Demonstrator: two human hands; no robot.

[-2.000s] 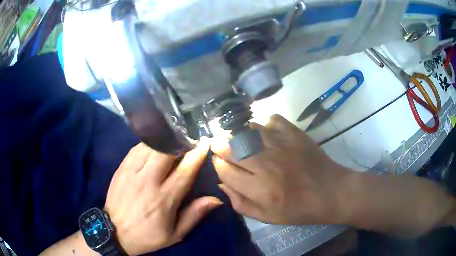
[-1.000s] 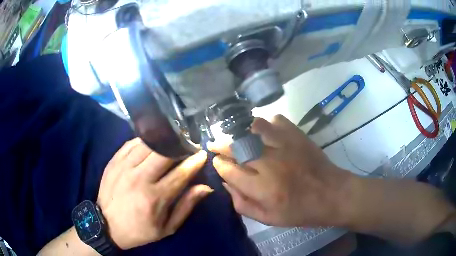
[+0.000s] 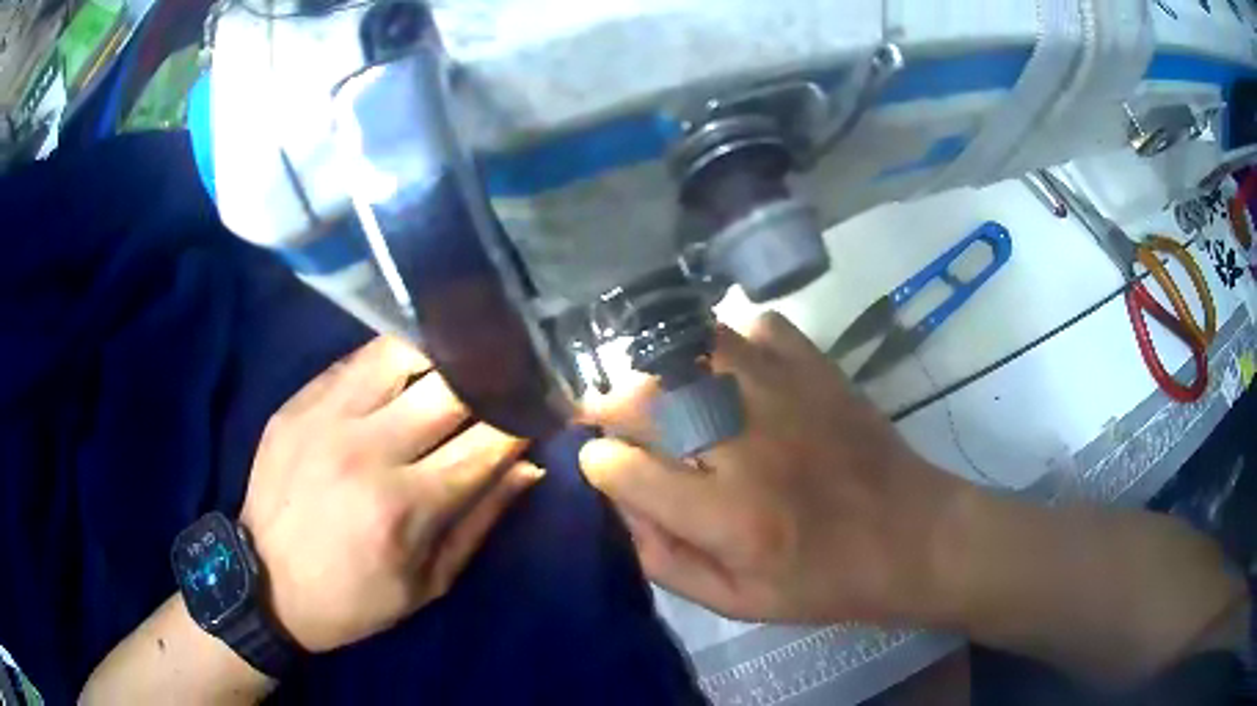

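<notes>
The navy garment (image 3: 538, 593) lies over the left side and under the white sewing machine head (image 3: 593, 83). My left hand (image 3: 365, 497) is on it left of the needle area, fingers bent and thumb drawn in, gripping the cloth. My right hand (image 3: 772, 497) is at the cloth's right edge, thumb and finger together beside the lit needle area, pinching the edge. The tension knobs (image 3: 700, 414) hide part of its fingers. Needle and presser foot are mostly hidden behind the machine's front.
Blue thread snips (image 3: 951, 283) lie right of the machine head. Scissors with red and orange handles (image 3: 1169, 310) lie farther right. A dark cord crosses the white table (image 3: 1020, 372). A printed ruler (image 3: 813, 662) runs along the near edge. A black watch (image 3: 217, 579) is on my left wrist.
My left hand has moved left, away from the needle area, with its fingers more bent. My right hand has stayed nearly in place. The machine head appears slightly farther right in the view.
</notes>
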